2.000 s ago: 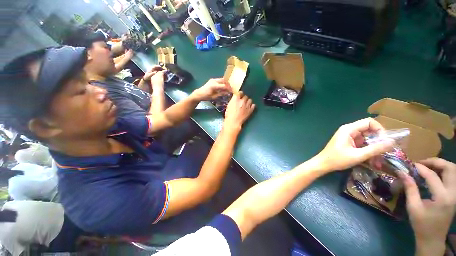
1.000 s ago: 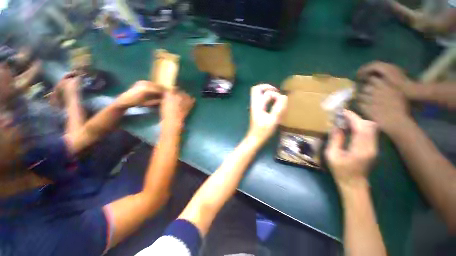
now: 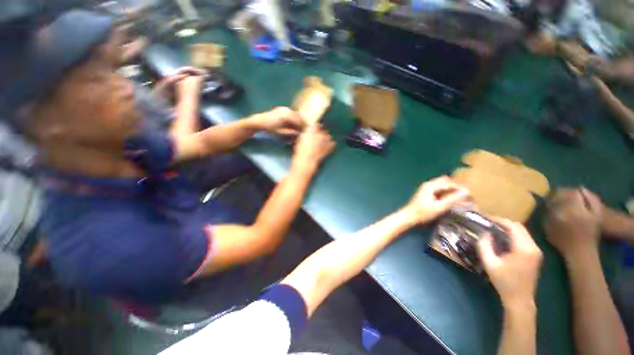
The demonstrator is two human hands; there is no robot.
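An open carton (image 3: 502,186) stands before me, its tan lid raised behind the tray. The tray (image 3: 450,240) holds shiny clear bags with dark parts. My left hand (image 3: 439,200) is over the tray's back left side, thumb and fingers close together; blur hides whether they hold anything. My right hand (image 3: 514,262) is at the tray's right side, its fingertips closed on a small dark bagged part (image 3: 498,238) over the tray.
A person in a cap (image 3: 132,229) sits at left, hands at another carton (image 3: 314,100). An open carton (image 3: 375,111) stands between us. Another person's hand (image 3: 574,218) is close at right. A large black-fronted unit (image 3: 417,66) stands at the back of the green bench (image 3: 334,187).
The view swung right, then partly back. The bagged part in my right hand has gone from beside the lid to low over the tray. My left hand has come back to the tray.
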